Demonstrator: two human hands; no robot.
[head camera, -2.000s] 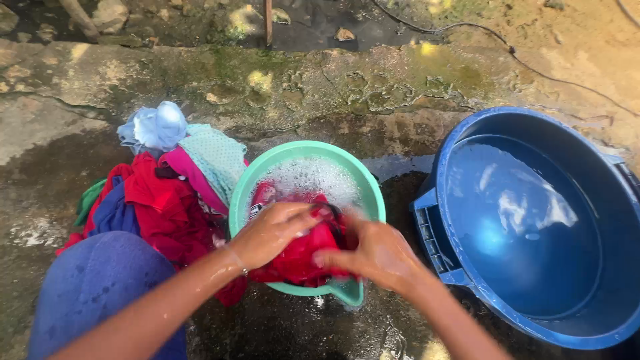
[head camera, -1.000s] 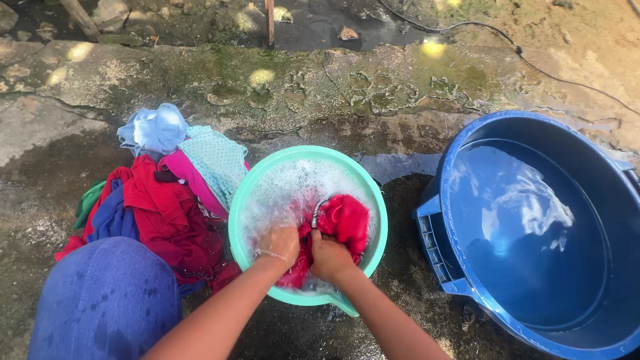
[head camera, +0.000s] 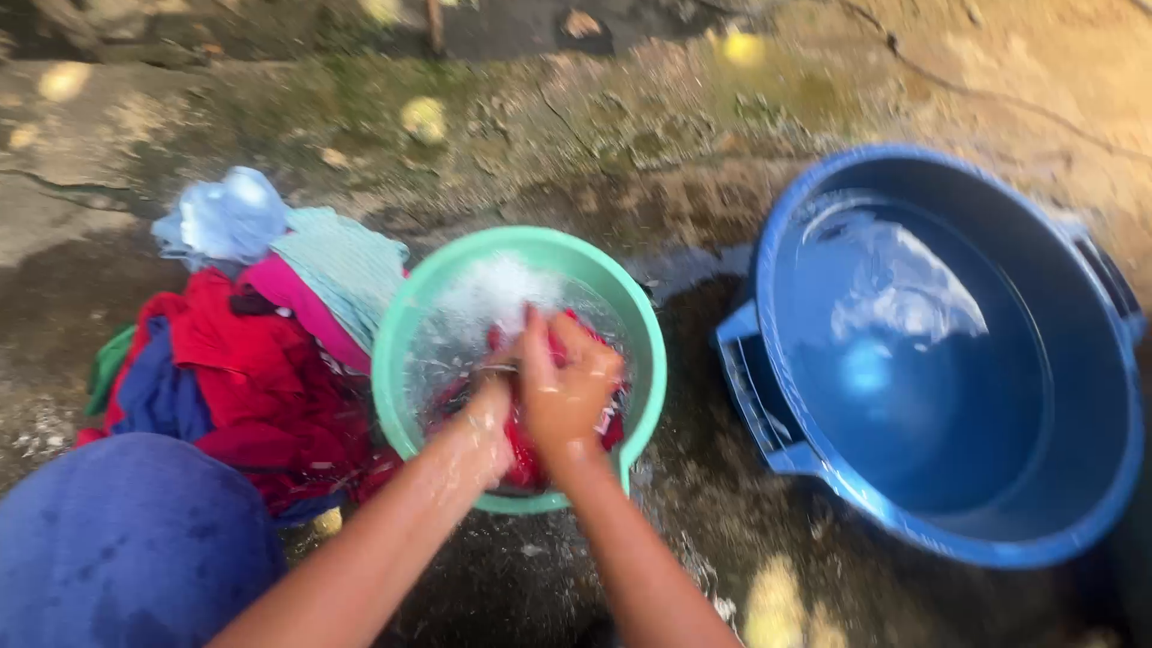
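Both my hands are inside a light green plastic basin (head camera: 655, 351) of soapy water, close together over a wet red garment (head camera: 525, 454). My right hand (head camera: 571, 387) lies on top with its fingers curled against red cloth. Behind it, my left hand (head camera: 490, 396) is partly hidden by my right hand and the cloth, so its fingers cannot be made out. White suds (head camera: 499, 283) float toward the basin's far side. Part of the red garment is under the water, and the view is somewhat blurred.
Left of the basin lies a pile of clothes with a red garment (head camera: 243, 360), a light teal cloth (head camera: 346, 261) and a light blue one (head camera: 220, 216). A large blue tub (head camera: 769, 270) of water stands at the right. My clothed knee (head camera: 135, 540) is at lower left.
Two seconds ago the red cloth was bunched up at the basin's near side; it now lies lower in the water. My hands have come together, and the suds have shifted toward the far side.
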